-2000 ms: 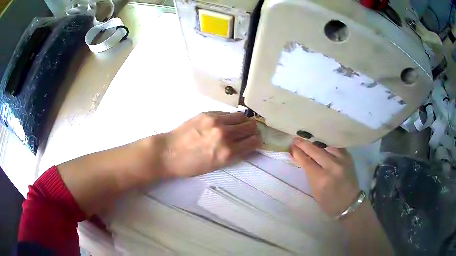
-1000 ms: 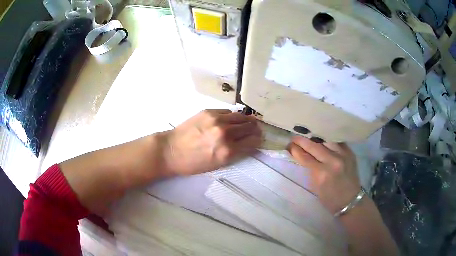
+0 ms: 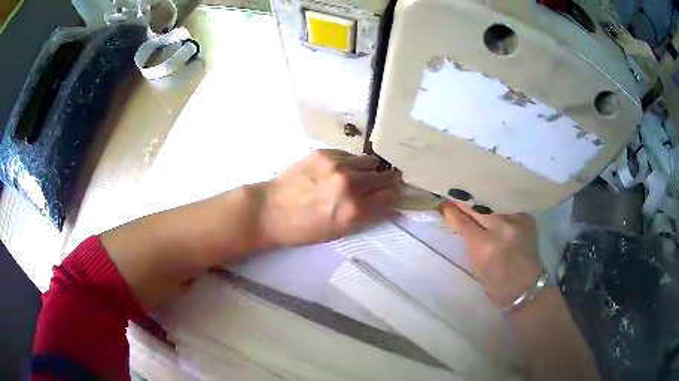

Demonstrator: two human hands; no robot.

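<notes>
The cream sewing machine head point(image 3: 447, 167) stands over the work, with a worn white label and a yellow rectangle. My left hand point(image 3: 335, 195) lies at the needle area, fingers bent down together and hiding the presser foot and what lies under them. My right hand point(image 3: 500, 245) is to its right, with thumb and fingers pinched on the end of a short elastic strip point(image 3: 418, 201) that runs between both hands. Loose white elastic strips point(image 3: 398, 298) are piled below the hands.
A wrapped dark bundle point(image 3: 74, 111) lies at the left. A white ring with a black mark point(image 3: 165, 65) is at upper left. A plastic bag of dark pieces point(image 3: 625, 290) is at lower right. White bands point(image 3: 633, 167) are heaped behind the machine.
The view has shifted slightly. Both hands stay near the needle, and my right fingers have closed in a little. A dark gap between the piled strips now shows wider.
</notes>
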